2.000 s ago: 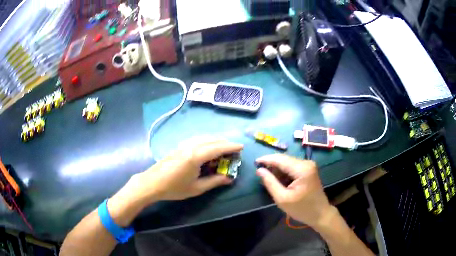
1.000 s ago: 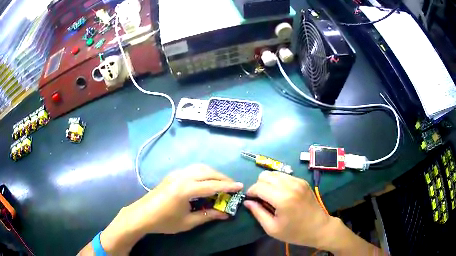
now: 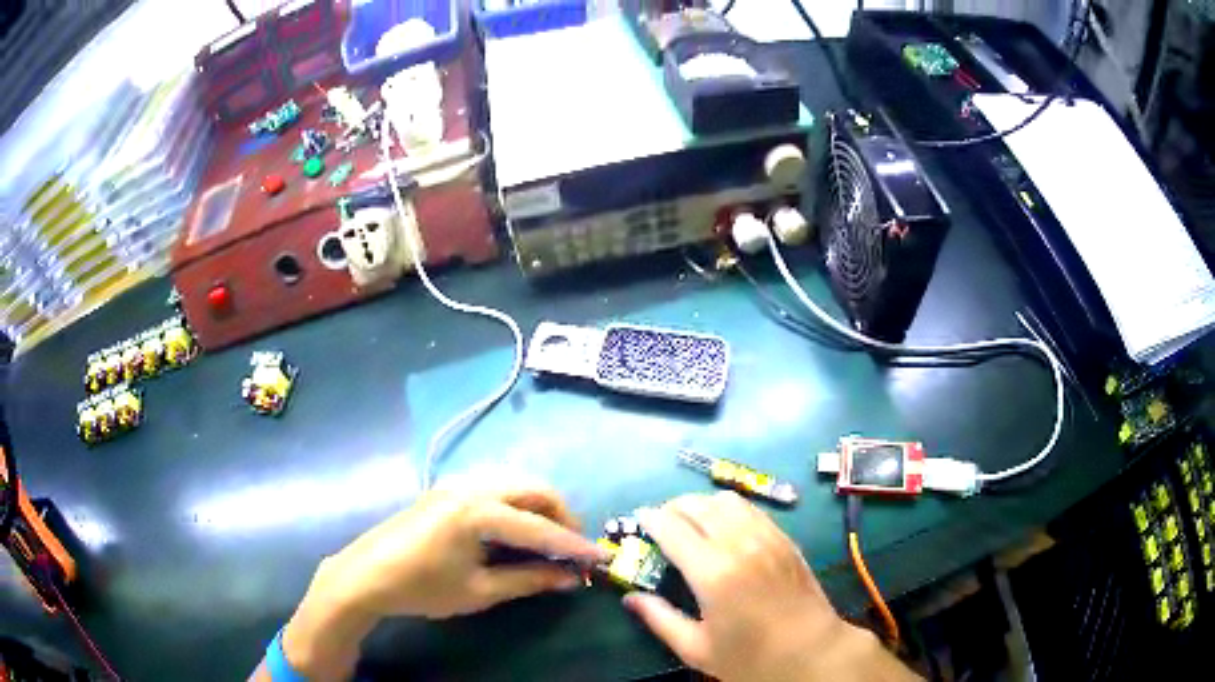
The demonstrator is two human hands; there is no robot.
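Observation:
A small charger circuit board (image 3: 632, 562) with a yellow transformer is between my hands near the front of the mat. My right hand (image 3: 740, 573) grips its right end; the fingers hide that end. My left hand (image 3: 486, 553) is at its left end, fingers closed on a dark alligator clip (image 3: 513, 552), with a bit of red by the fingertips. Whether the clip bites the board is hidden. The red USB tester (image 3: 881, 468) lies to the right, its screen lit, an orange cable (image 3: 869, 580) running down from it. The yellow test screwdriver (image 3: 741, 477) lies behind my right hand.
A grey-white paddle-like strip (image 3: 662, 362) lies mid-mat. Behind stand the red power box (image 3: 247, 287), a pale instrument (image 3: 586, 247) and a black fan (image 3: 879, 227). White cables (image 3: 466, 309) cross the bench. More boards (image 3: 137, 357) stand at left; papers (image 3: 1113, 227) lie at right.
My left fingers have moved from around the board to the clip at its left end. My right hand has shifted onto the board's right end. The view has tilted up, showing more of the back.

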